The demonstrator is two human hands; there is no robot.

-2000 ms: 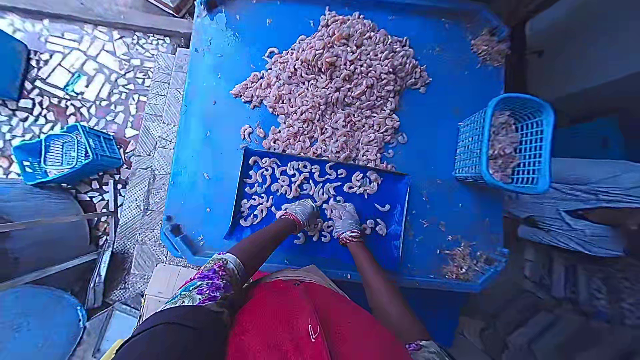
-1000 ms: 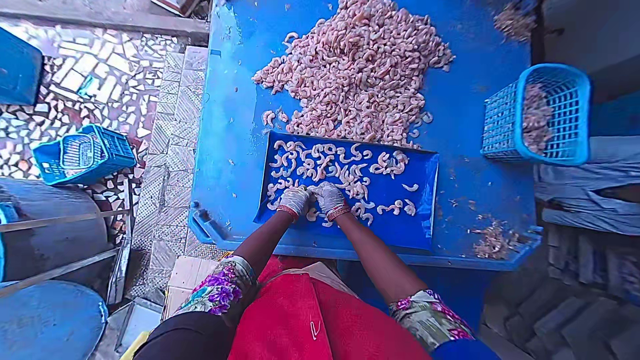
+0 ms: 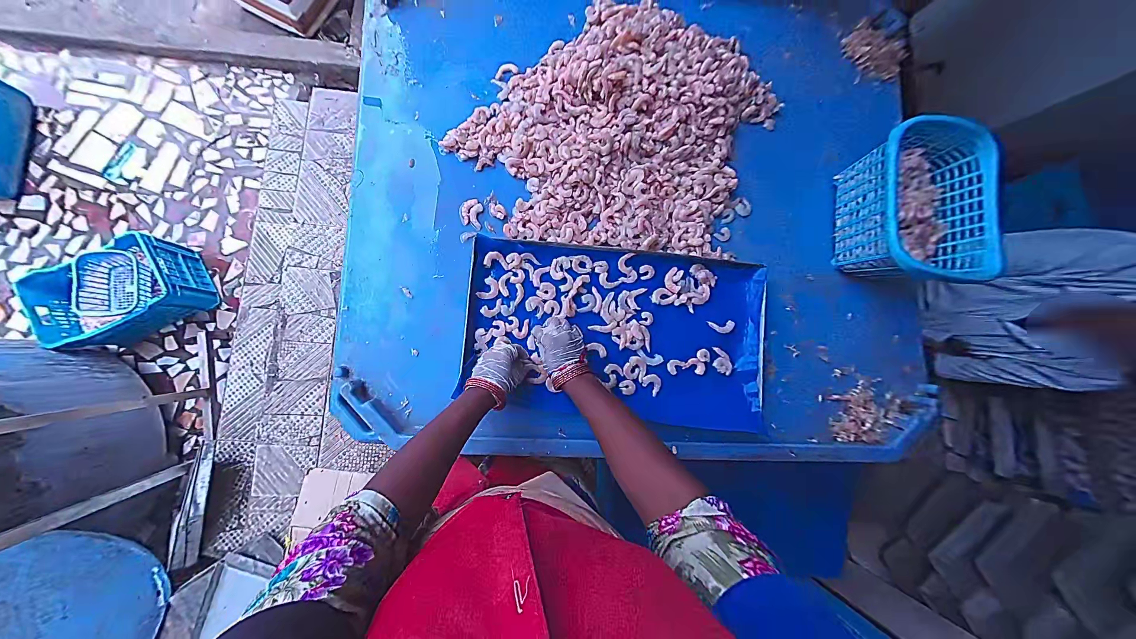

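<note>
A large heap of peeled shrimp [image 3: 630, 133] lies on a blue plastic table [image 3: 399, 231]. Against its near side is a flat blue tray [image 3: 710, 404] with loose shrimp [image 3: 572, 284] spread over it. My left hand [image 3: 500, 366], in a pale glove, is low over the tray's left part, fingers bent down among shrimp. Close to its right, my right hand [image 3: 559, 346], gloved too, has its fingers down at the shrimp. The fingertips are partly hidden, so whether either hand grips a shrimp cannot be told.
A blue plastic basket [image 3: 945, 200] with shell scraps stands at the table's right edge, near a person's clothed legs [image 3: 1029, 311]. Scrap piles lie at the table's right corners [image 3: 865, 410]. Blue baskets [image 3: 169, 284] sit on the mosaic floor at left, above a blue round lid [image 3: 80, 586].
Both hands have moved left over the tray from its middle, and are slightly apart now. The view has shifted somewhat.
</note>
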